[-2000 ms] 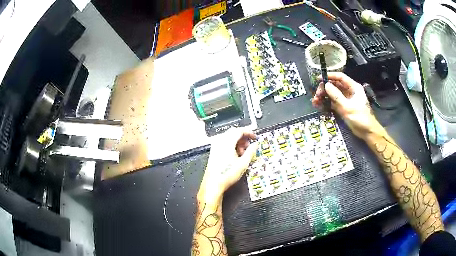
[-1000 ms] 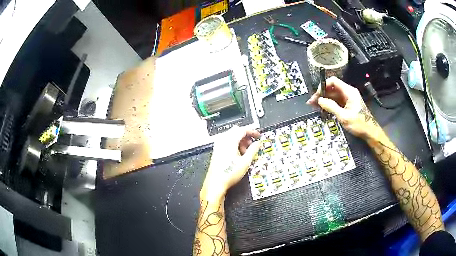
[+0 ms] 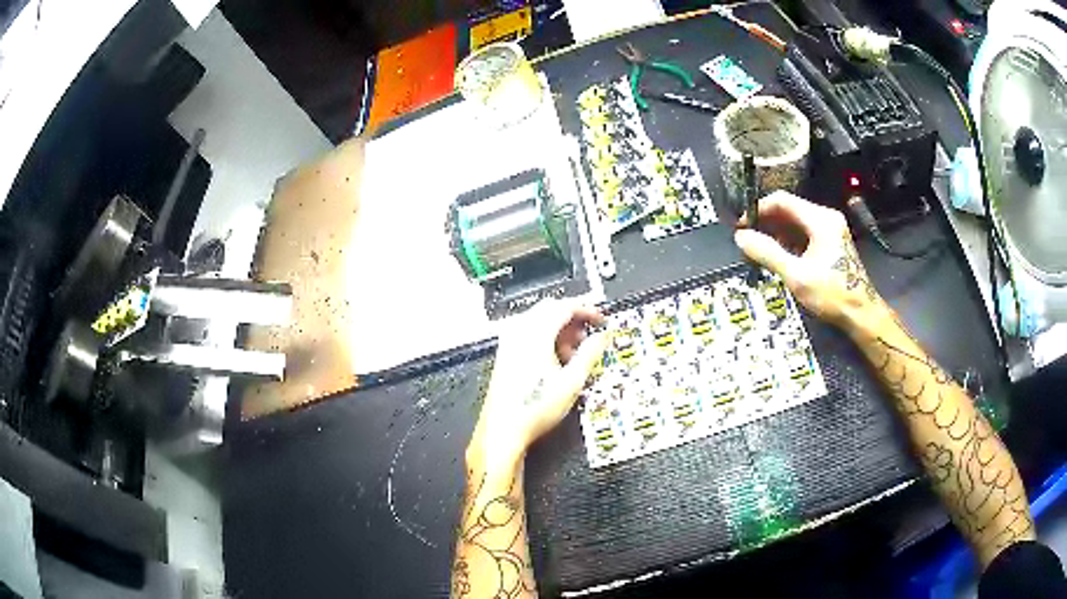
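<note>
A PCB panel (image 3: 706, 372) with rows of yellow-and-black parts lies on the black ribbed mat (image 3: 655, 515). My left hand (image 3: 544, 369) rests at the panel's left edge, its fingertips curled over the upper left corner. My right hand (image 3: 802, 246) is above the panel's upper right corner and holds a slim black pen-like tool (image 3: 750, 187) upright, in front of the thick beige-grey ring (image 3: 763, 129). The tool's lower end is hidden by my fingers or too blurred to tell.
A solder wire spool (image 3: 503, 228) stands left of set-aside boards (image 3: 617, 146). Green-handled cutters (image 3: 655, 76) and a pale tape roll (image 3: 500, 84) lie behind. A black soldering station (image 3: 878, 164) and a fan (image 3: 1030, 152) are right. Metal rails (image 3: 222, 322) are left, holding a board (image 3: 123, 314).
My right hand and the black tool have shifted slightly around the panel's upper right corner. The board at the left rails has moved a little. My left hand stays at the panel's edge.
</note>
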